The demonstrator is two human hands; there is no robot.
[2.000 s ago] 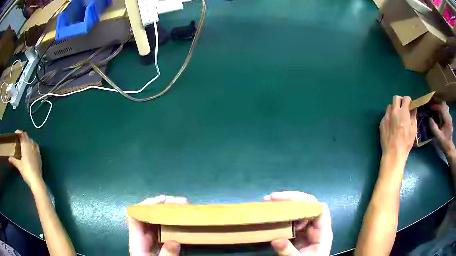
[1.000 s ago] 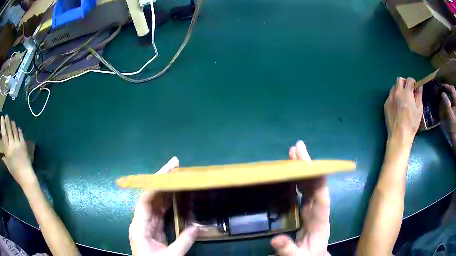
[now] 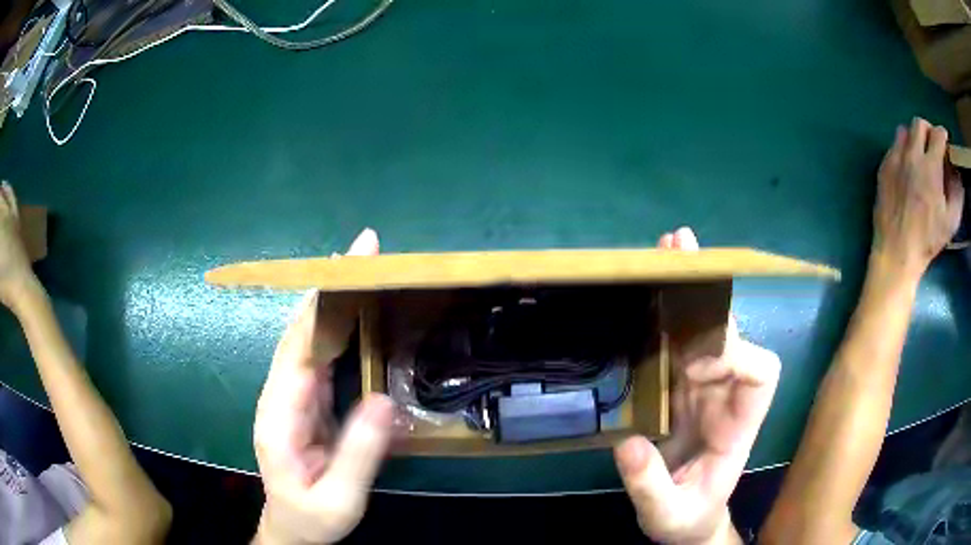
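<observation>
An open tan cardboard box [image 3: 532, 442] is held up at the near edge of the table. Its lid [image 3: 522, 268] stands up behind the opening, seen nearly edge-on. Inside, a black power adapter [image 3: 546, 414] lies at the near side, with black cables [image 3: 511, 375] coiled behind it. A clear plastic bag [image 3: 405, 385] is at the left end. The back of the inside is dark. My left hand [image 3: 325, 436] holds the left end, its thumb blurred at the front corner. My right hand [image 3: 703, 426] holds the right end, thumb at the front edge.
The dark green table [image 3: 532, 138] has a curved near edge. White and grey cables [image 3: 287, 37] lie at the far left. Another person's hand [image 3: 918, 202] is at the right; another person's arm [image 3: 80, 394] is at the left, by a small box [image 3: 34, 232]. Cartons stand at the far right.
The box has been opened, tilted to show its contents, and appears higher in the picture. The view has shifted, so the far-left items are mostly cut off. My hands still hold both ends.
</observation>
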